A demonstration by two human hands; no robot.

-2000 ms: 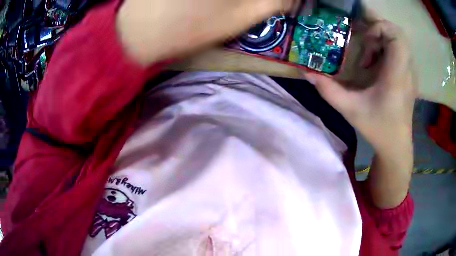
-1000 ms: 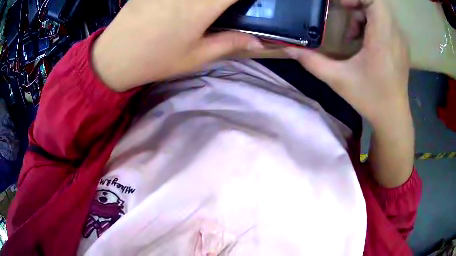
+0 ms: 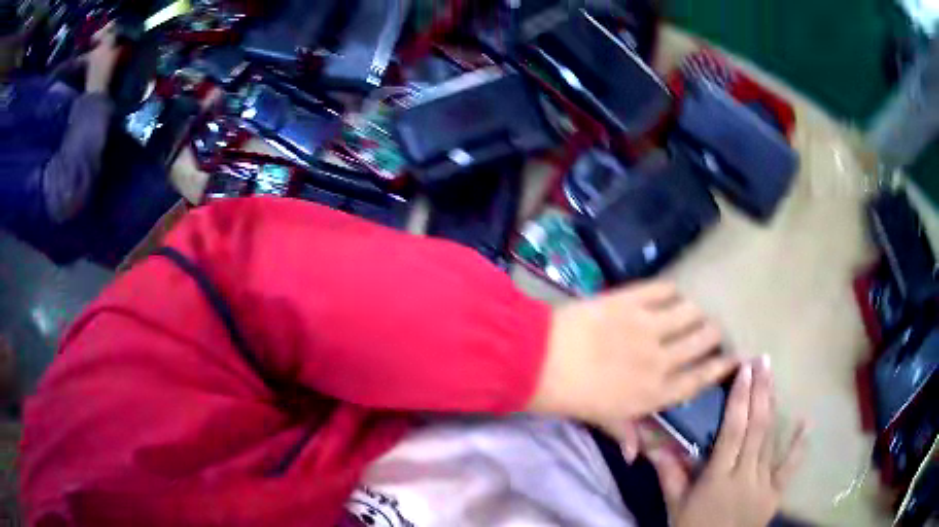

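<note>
A closed or loosely closed unit sits low at the right of centre, its black back and a pale edge partly showing between my hands. My left hand lies over its top and left, fingers bent on it. My right hand is on its right side, fingers extended along it and thumb at the near edge. My hands hide most of the unit, and the picture is blurred.
A heap of black and red units covers the tan board beyond my left arm. Open green boards show there. More units lie at right. Green surface is at top right. Another person's sleeve shows at left.
The view has swung toward the heap of units. The open red case showed its green board and speaker first, then a black back covered it. My left hand has moved over the unit's top.
</note>
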